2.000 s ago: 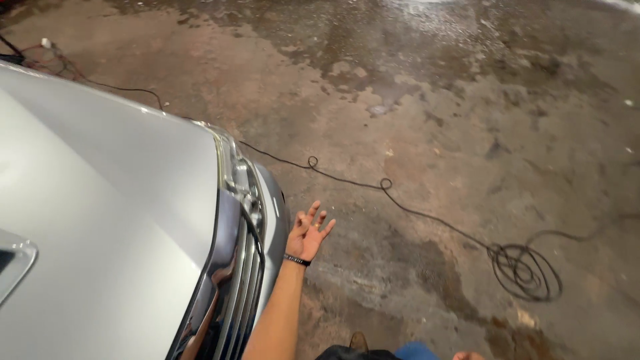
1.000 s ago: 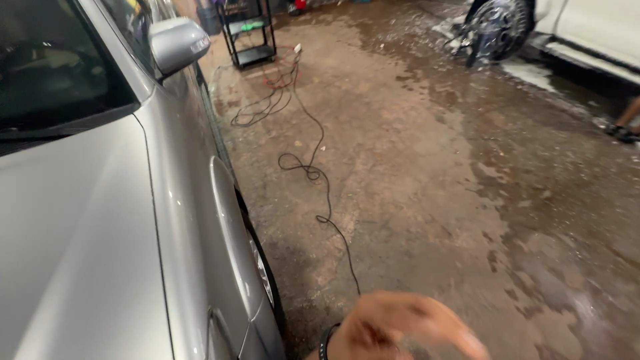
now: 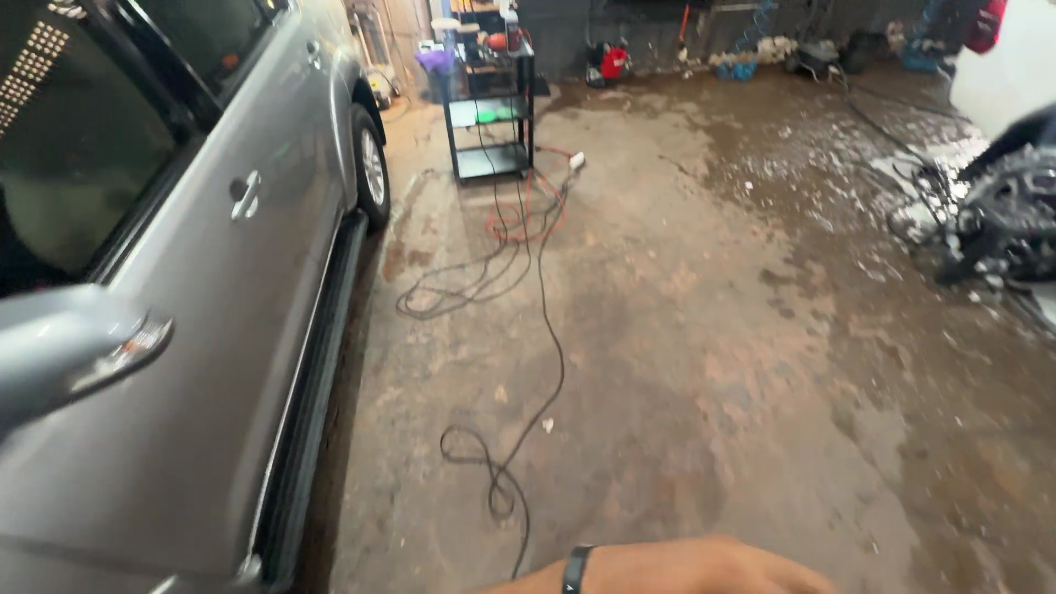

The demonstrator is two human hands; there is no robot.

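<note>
At the bottom edge, the back of my left hand (image 3: 701, 565) shows, with a dark band on the wrist. Its fingers are cut off by the frame, and nothing is visibly held. My right hand is out of view. The hand is over the wet, stained floor, to the right of a silver-grey car (image 3: 206, 330) with a side mirror (image 3: 74, 355) and a black running board (image 3: 309, 421). A thin black cable (image 3: 561, 355) runs in loops along the floor from near a black shelved cart (image 3: 454, 136) toward the hand.
A purple cloth (image 3: 436, 59) and a green item (image 3: 487, 115) are on the cart. Beside it lie an orange cable (image 3: 565, 206) and a white connector (image 3: 577, 161). A red item (image 3: 613, 63) is by the back wall. Foam surrounds a wheel (image 3: 1019, 223) at the right.
The view has swung from the car's front to its side and moved toward the cart. My left hand, fully visible with fingers spread two seconds ago, is now partly cut off at the bottom.
</note>
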